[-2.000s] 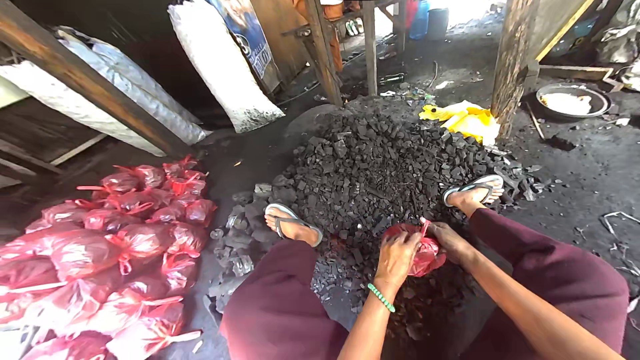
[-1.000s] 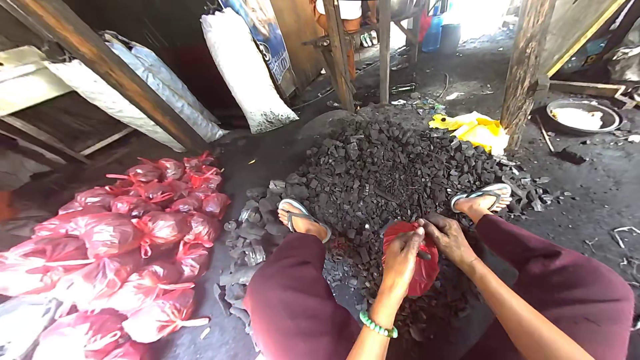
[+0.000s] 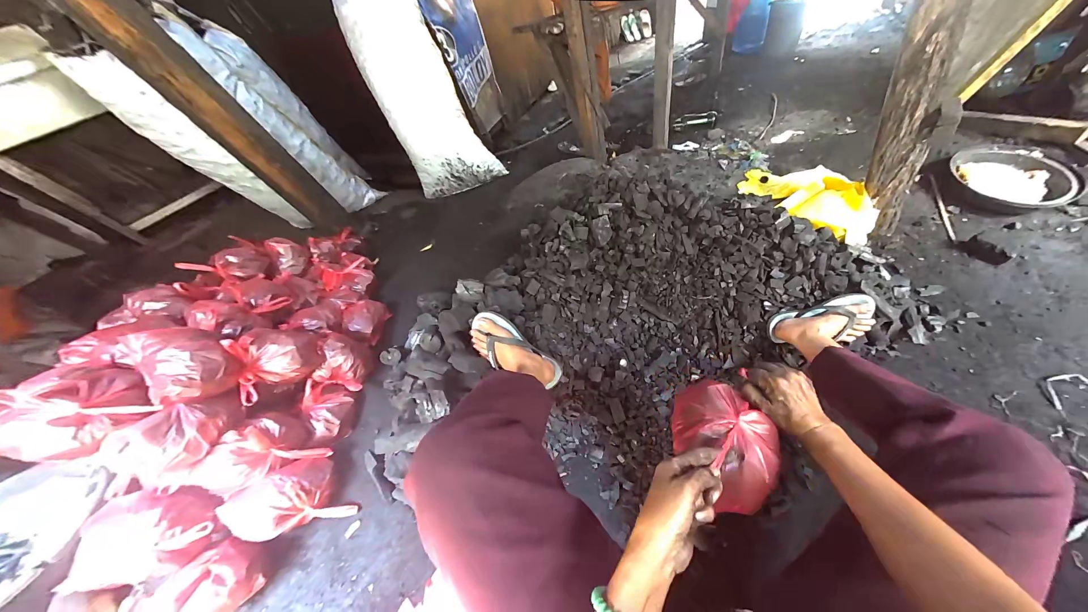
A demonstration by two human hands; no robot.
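Observation:
A filled red plastic bag (image 3: 739, 442), gathered at its top, rests between my knees at the near edge of a heap of black charcoal pieces (image 3: 646, 263). My left hand (image 3: 684, 493), with a green bead bracelet at its wrist, pinches the bag's twisted neck. At the bag's upper right, my right hand (image 3: 786, 398) has its fingers curled on the plastic; its fingertips are partly hidden. Many tied red plastic bags (image 3: 276, 357) lie grouped on the ground to the left.
Larger charcoal lumps (image 3: 433, 361) lie by my left foot. Beyond the heap are a yellow plastic bag (image 3: 816, 200), a wooden post (image 3: 918, 110) and a round basin (image 3: 1016, 178) with white contents. White sacks (image 3: 416, 93) lean at the back left.
The bag's top, spread between both hands earlier, is now gathered and twisted. My left hand has moved down to the front of the bag, while my right hand stays at its upper right.

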